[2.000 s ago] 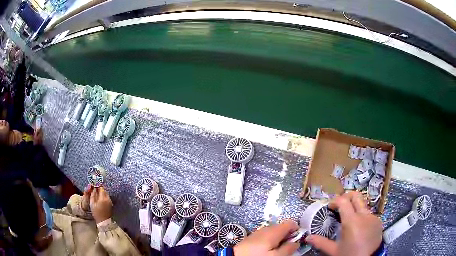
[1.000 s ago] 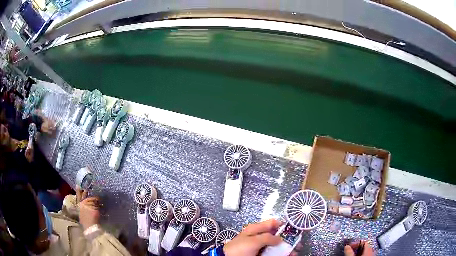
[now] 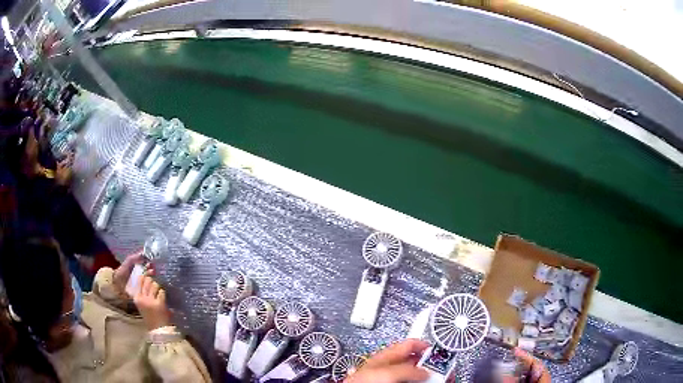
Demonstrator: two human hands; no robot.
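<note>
A white handheld fan (image 3: 460,322) is upright near the bottom edge, its spoked head facing me. Its neck is open and shows small dark and coloured inner parts. My left hand (image 3: 393,363) grips the fan by its handle, which is cut off below. My right hand (image 3: 533,366) is partly cut off at the bottom, just right of the fan. Its fingers are around a dark, blurred object (image 3: 496,369) whose kind I cannot tell. An open brown cardboard box (image 3: 503,280) beyond the right hand holds many small pale squarish parts (image 3: 550,308).
White fans lie in a row (image 3: 293,320) to the left, one stands apart (image 3: 382,250) further in, another lies far right (image 3: 623,359). Green fans (image 3: 213,191) lie at the upper left. A person in a beige jacket (image 3: 112,329) sits left. A green belt (image 3: 359,127) runs beyond.
My right hand has left the fan head and is now beside the fan with a dark object. The fan is upright in my left hand. The view has shifted, moving the bench items slightly.
</note>
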